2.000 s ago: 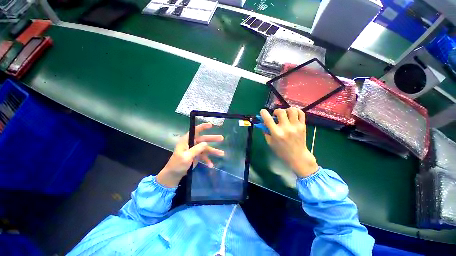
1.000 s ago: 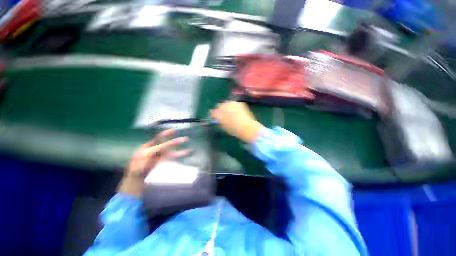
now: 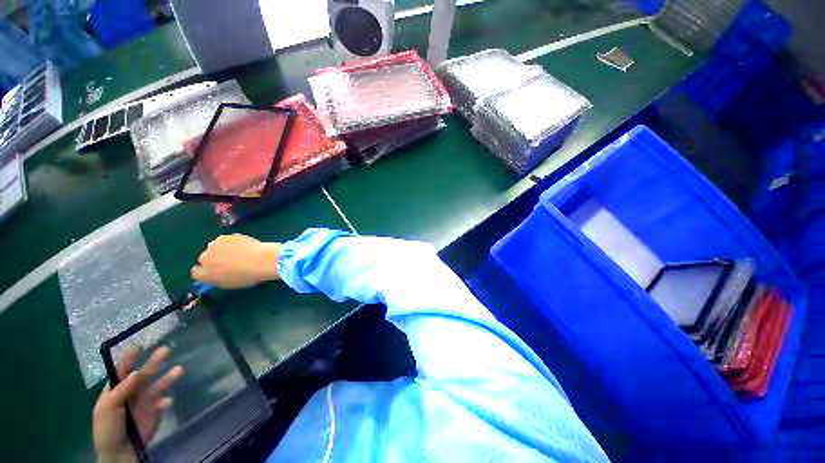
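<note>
A black-bordered clear touch panel (image 3: 194, 371) is tilted at the lower left, over the bench's front edge. My left hand (image 3: 136, 398) holds it from behind at its left side, fingers showing through the pane. A small orange-brown flex cable (image 3: 191, 304) is at its top edge. My right hand (image 3: 233, 261) is closed around the cutters (image 3: 202, 288); only a bit of blue shows below my fingers, at the panel's top corner beside the flex cable. Whether the blades touch the panel cannot be told.
Another touch panel (image 3: 237, 152) lies on red bubble wrap (image 3: 312, 145). A clear bubble wrap sheet (image 3: 113, 289) lies behind the held panel. Wrapped stacks (image 3: 529, 104) stand further right. A blue tote (image 3: 579, 298) beside the bench holds a panel, a white sheet and red wrap.
The view has swung right, bringing the blue tote in; my hands and the held panel now sit further left in the picture. My left hand still holds the panel and my right hand the cutters.
</note>
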